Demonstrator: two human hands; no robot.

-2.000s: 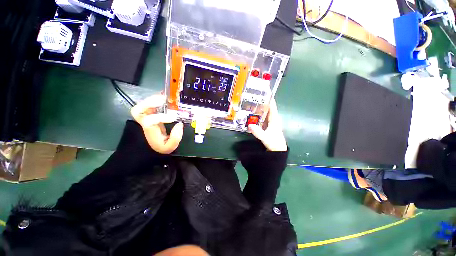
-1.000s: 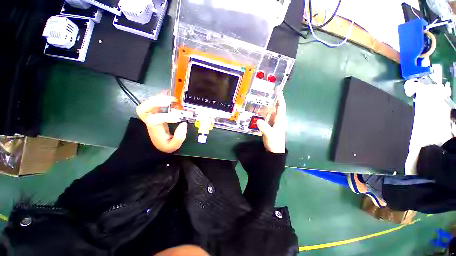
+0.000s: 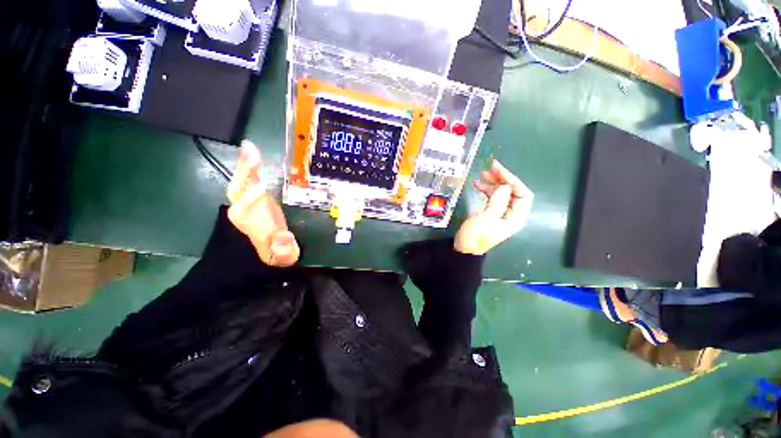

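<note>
The clear acrylic test fixture stands on the bench in front of me. A thermostat sits in its orange nest plate, screen lit with white-blue digits and rows of icons. The red power rocker switch glows at the lower right corner, below two red indicator lamps. A yellow clamp with a pale tip is at the front edge. My left hand is left of the fixture, fingers apart, holding nothing. My right hand is right of the fixture, off it, empty with fingers loosely curled.
White-backed units lie on a black pad at left. Another black pad lies at right, near a blue tape holder. Cables run behind the fixture. A cardboard box is below left. Another person's dark sleeve is at right.
The screen went from digits to nearly dark, and now shows fuller digits and icons. My right hand has left the switch and moved right. My left hand has let go of the fixture's left corner.
</note>
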